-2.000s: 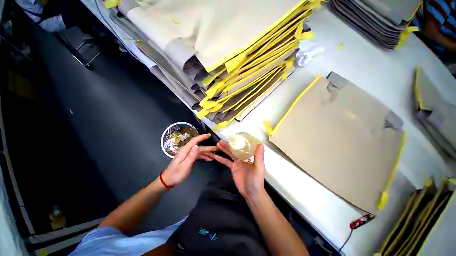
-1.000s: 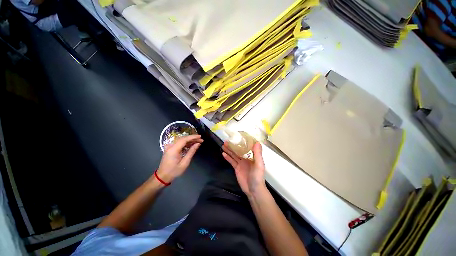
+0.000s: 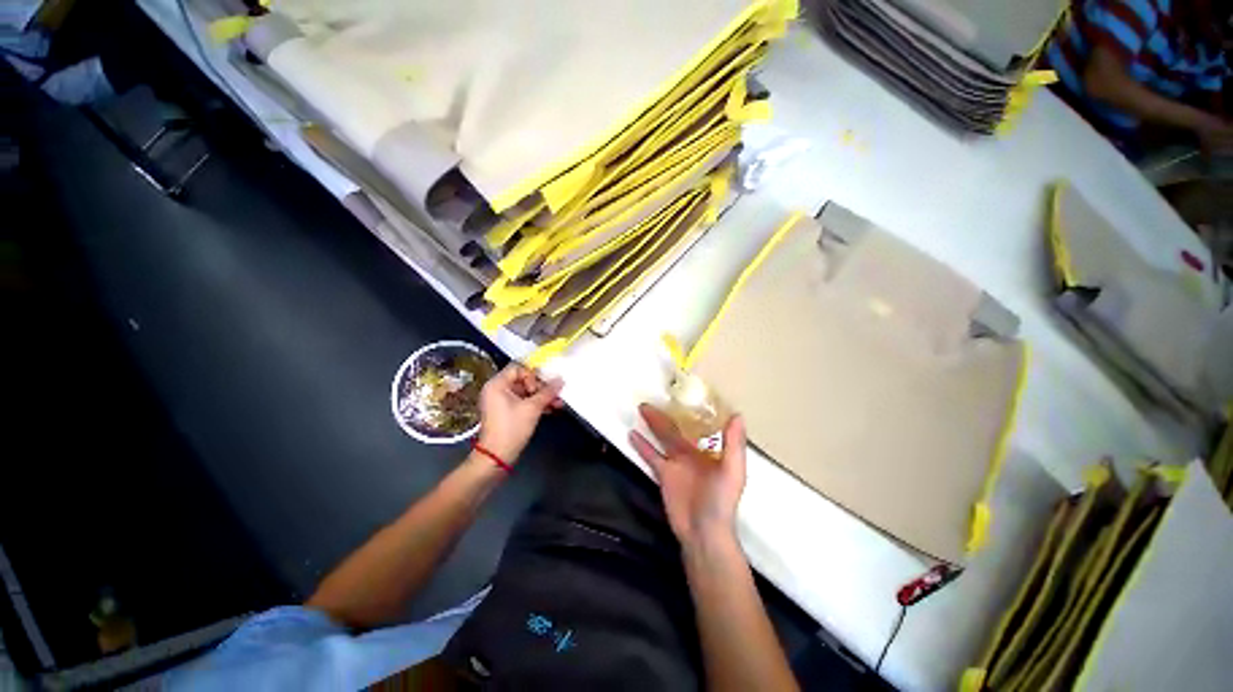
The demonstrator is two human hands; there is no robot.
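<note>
My right hand [image 3: 700, 476] holds the glue bottle [image 3: 700, 416] over the table's front edge, its nozzle towards the near left corner of a bag panel [image 3: 865, 365]. A yellow binding tape end [image 3: 675, 352] sticks out past that corner. The panel lies flat with yellow edge binding down both sides and grey tabs at its far edge. My left hand [image 3: 517, 408] is at the table edge beside the waste bin, fingertips together; I cannot tell if they hold anything. The thread snips [image 3: 929, 583] lie at the panel's near right corner.
A thick left stack of bag bodies [image 3: 595, 81] has yellow ends hanging out. A white rag [image 3: 774, 160] lies beside it. The right stack [image 3: 1149, 581] stands at lower right. Folded bag pieces [image 3: 947, 54] lie across the table. The waste bin [image 3: 444, 392] is below the edge. A person sits opposite.
The view has shifted. The bottle has moved right, close to the panel's corner with its yellow end. My left hand has moved from over the bin to the table edge.
</note>
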